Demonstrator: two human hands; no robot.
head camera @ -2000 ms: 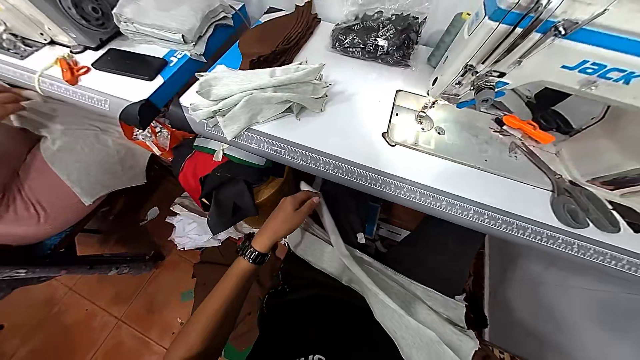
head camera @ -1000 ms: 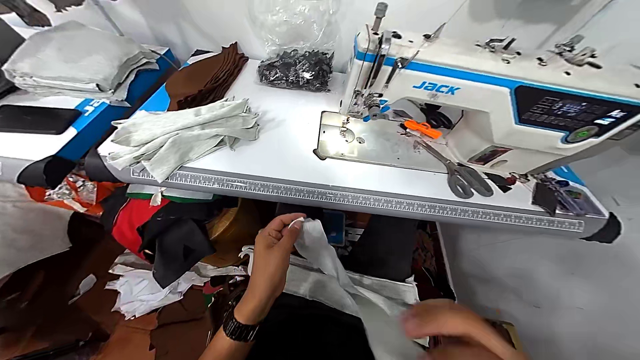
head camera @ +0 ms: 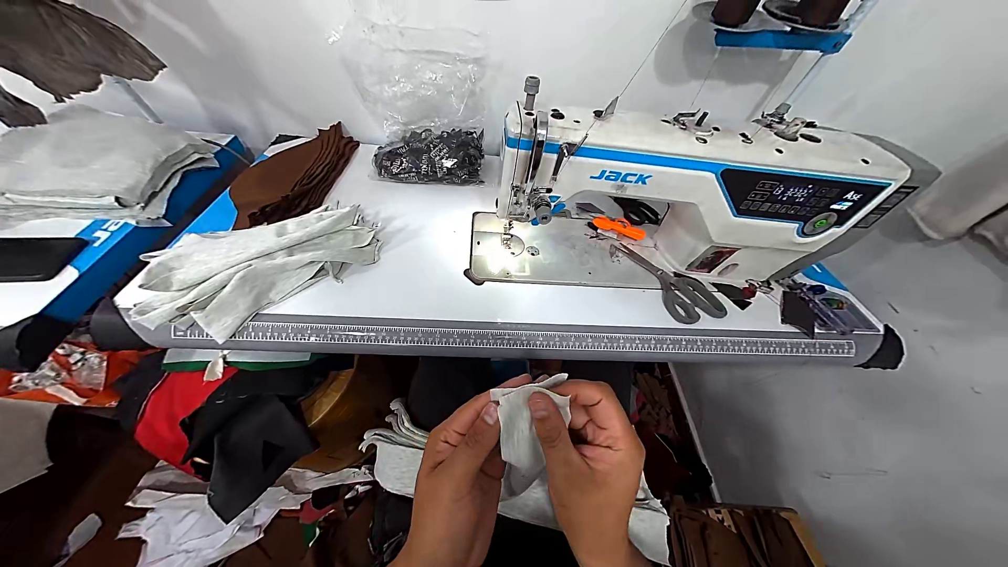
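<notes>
A light grey fabric strip (head camera: 521,441) is pinched at its upper end between my left hand (head camera: 465,457) and my right hand (head camera: 589,449), below the table's front edge. Both thumbs press on the cloth, and its end looks folded over. More grey fabric pieces (head camera: 398,466) lie beneath my hands, over the lap. On the table, the Jack sewing machine (head camera: 630,177) stands behind my hands, its lamp lighting the needle plate (head camera: 504,246). A pile of grey fabric strips (head camera: 260,256) rests at the table's left end.
Scissors (head camera: 681,293) and an orange-handled tool (head camera: 620,228) lie by the machine. Brown fabric pieces (head camera: 303,177), a plastic bag of black labels (head camera: 431,156) and a ruler tape (head camera: 512,337) are on the table. Cloth scraps (head camera: 213,516) lie below left; a folded grey stack (head camera: 94,169) sits far left.
My right hand has come in from the right and now holds the strip's end with my left hand. The view has swung to the right.
</notes>
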